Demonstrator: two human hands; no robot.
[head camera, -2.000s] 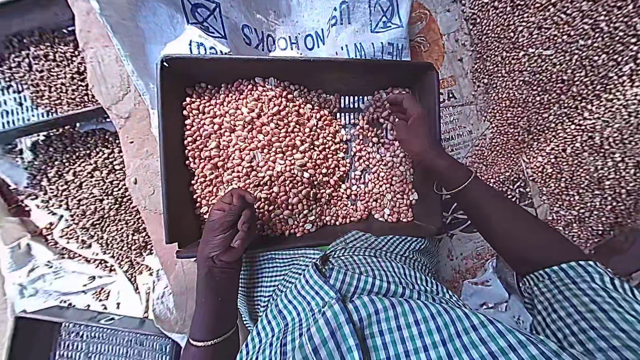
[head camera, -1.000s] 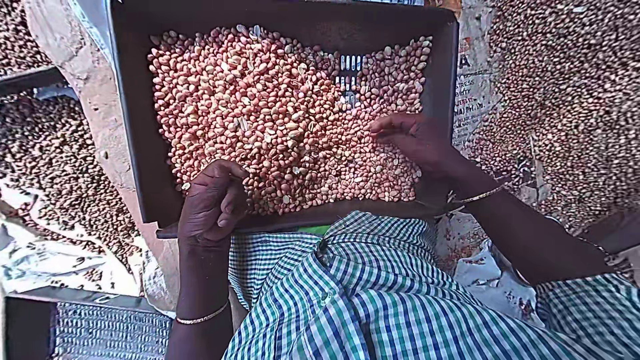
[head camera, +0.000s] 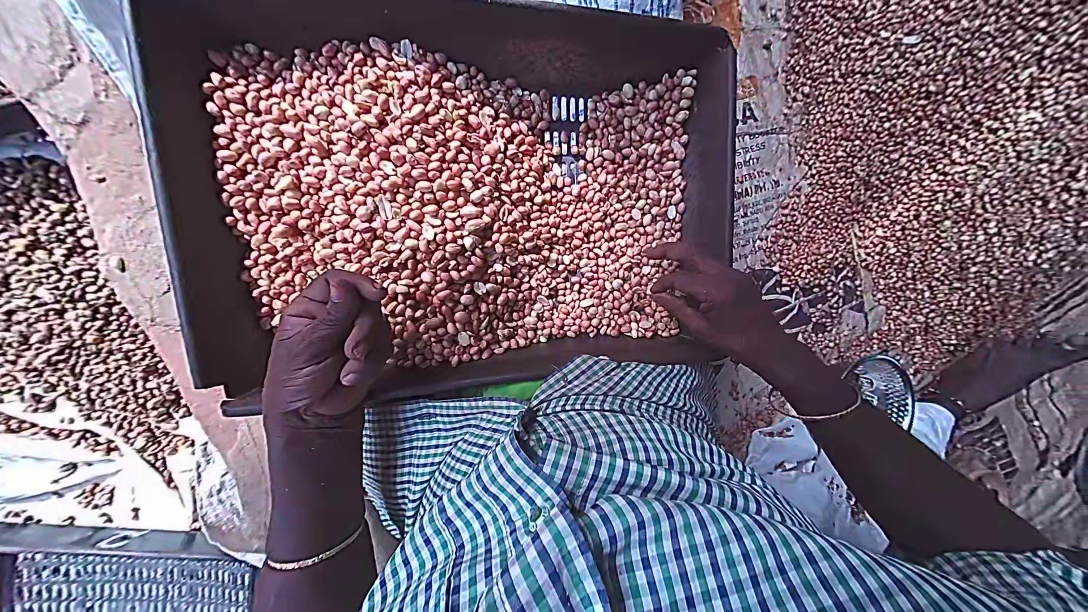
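A dark, rectangular tray with a slotted bottom (head camera: 710, 170) holds a thick layer of shelled peanuts (head camera: 408, 187). Several slots show through at its upper right. My left hand (head camera: 327, 344) is curled over the tray's near left edge, beside the peanuts; whether anything is between its fingers cannot be told. At the near right corner of the tray is my right hand (head camera: 705, 297), its fingers apart and pointing left over the edge of the peanuts, with nothing visible in them.
A large spread of peanuts (head camera: 935, 170) lies on the right, beside a printed sack (head camera: 761, 187). Another person's hand (head camera: 1003, 365) is near a round metal object (head camera: 884, 391) at lower right. Darker nuts (head camera: 68, 314) and a perforated tray (head camera: 127, 582) are at left.
My right hand has moved from the tray's upper right part down to its near right corner. My left hand stays at the near left edge. The view has shifted.
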